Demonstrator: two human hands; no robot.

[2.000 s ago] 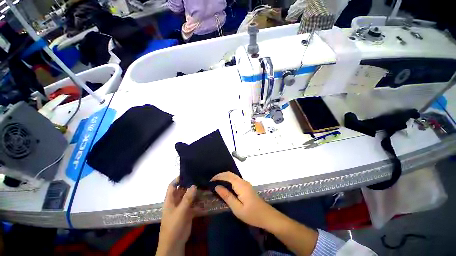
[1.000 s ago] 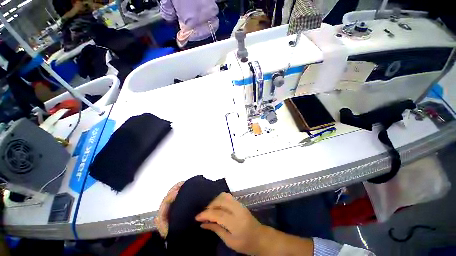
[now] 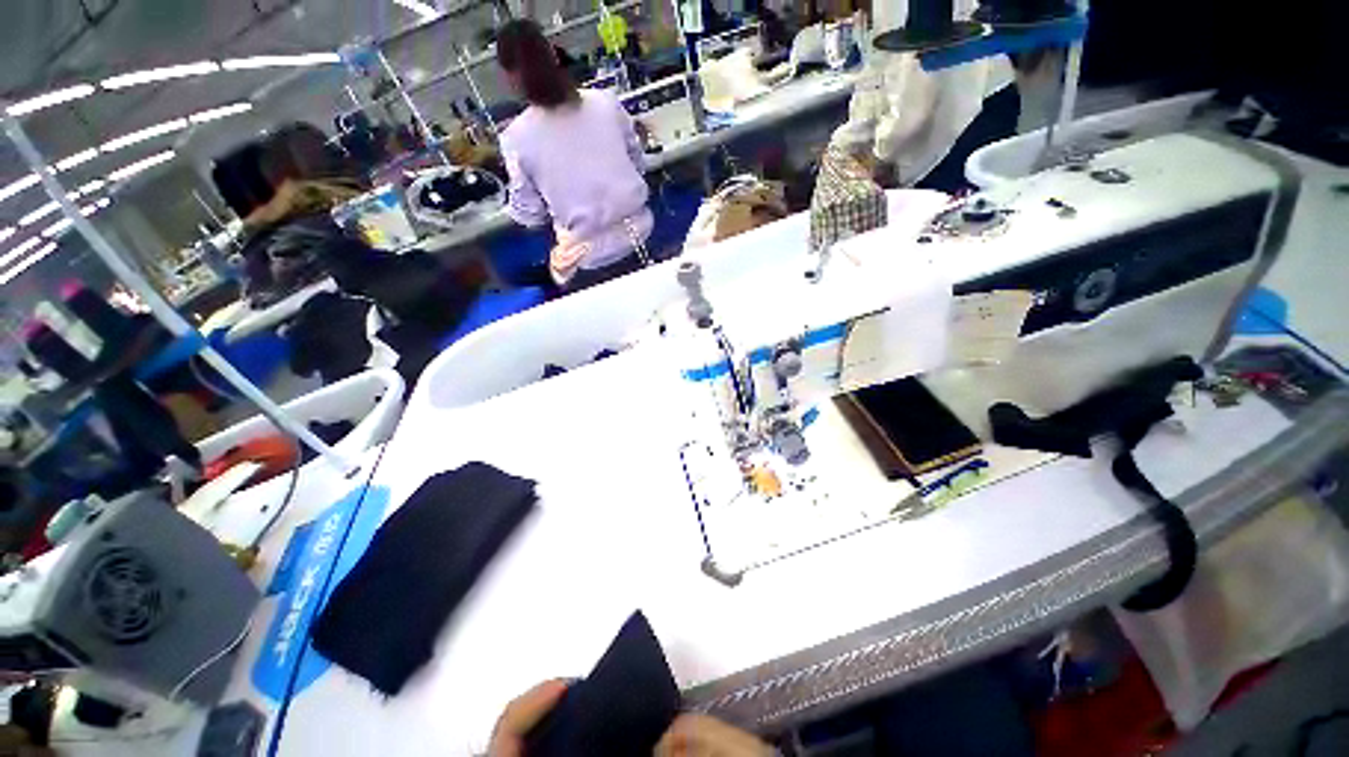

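A black fabric piece (image 3: 619,692) is held at the table's front edge, at the bottom of the view, with one corner pointing up. My left hand (image 3: 528,717) is at its left side, mostly cut off by the frame. My right hand (image 3: 713,737) is at its lower right, with only a small part showing, and the fabric lies between the two hands. A stack of black cut pieces (image 3: 429,569) lies on the table to the left. The needle area (image 3: 758,441) of the white sewing machine (image 3: 888,333) is ahead, apart from the held fabric.
A dark rectangle with tan edge (image 3: 914,423) and small blue and green items (image 3: 947,481) lie right of the needle. A black strip (image 3: 1161,510) hangs over the right edge. A grey fan unit (image 3: 126,592) stands left. A person in lilac (image 3: 580,178) is beyond the table.
The view has tilted up, showing more of the room. The fabric and both hands now sit lower in view and are partly cut off. The fabric, bunched up a second ago, now shows a pointed corner.
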